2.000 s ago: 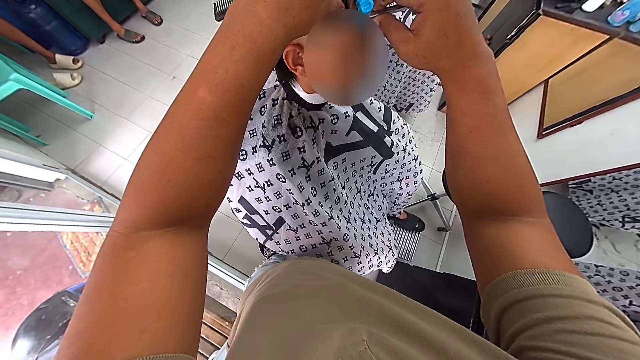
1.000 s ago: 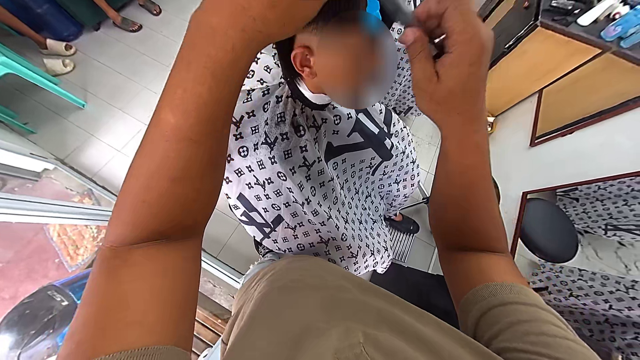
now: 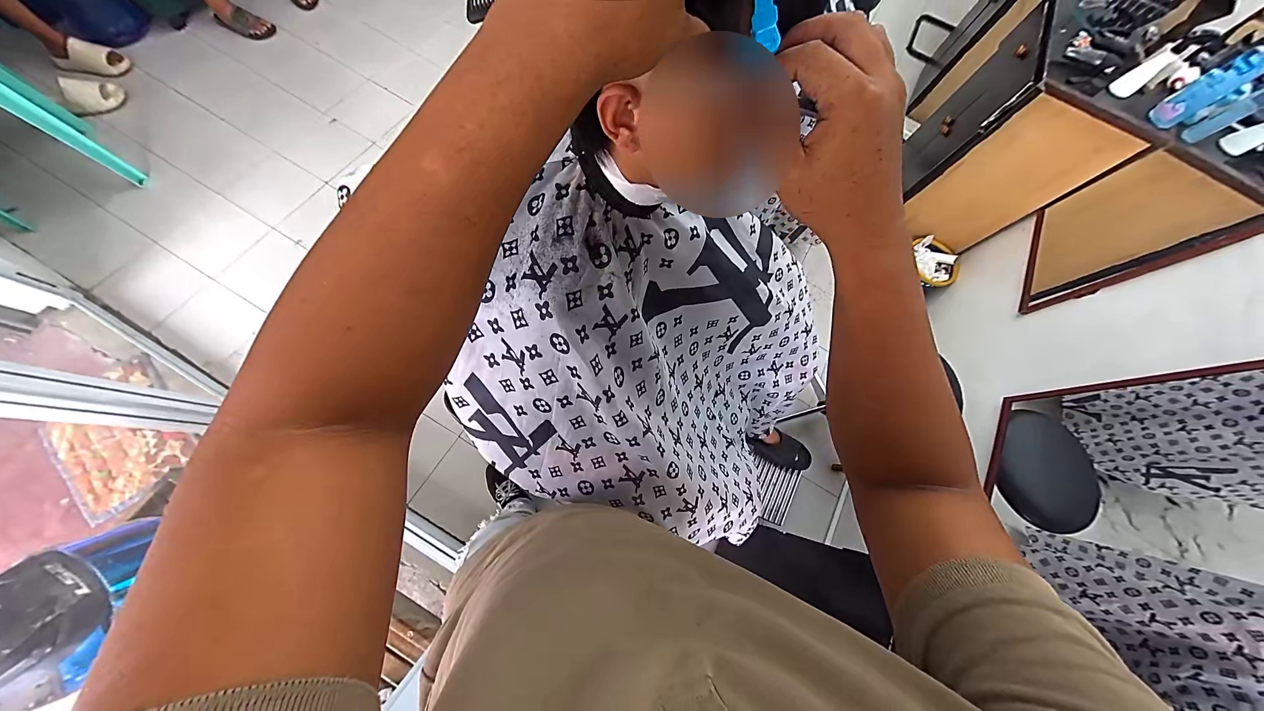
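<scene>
A seated person's head (image 3: 721, 128) is at the top centre, with a white neck strip (image 3: 632, 188) under a black collar. A white cape (image 3: 632, 375) with black print covers the body. My left hand (image 3: 632, 35) is at the top of the head, its fingers mostly cut off by the frame edge. Close against the face's right side in the view is my right hand (image 3: 849, 118), fingers curled; what it holds is largely hidden. Between the hands, a blue plastic piece (image 3: 765, 25), perhaps part of a comb, lies over the dark hair.
At the right, a counter (image 3: 1086, 99) carries combs and clippers (image 3: 1205, 94) above wooden cabinets. A mirror (image 3: 1165, 523) shows a round black seat. Glass door framing (image 3: 109, 395) is at the left. A green plastic chair (image 3: 74, 128) and other people's feet (image 3: 242, 20) are upper left.
One second ago my right hand was apart from the face with a dark object in it; now it is close against the face's side. The cape stays in place.
</scene>
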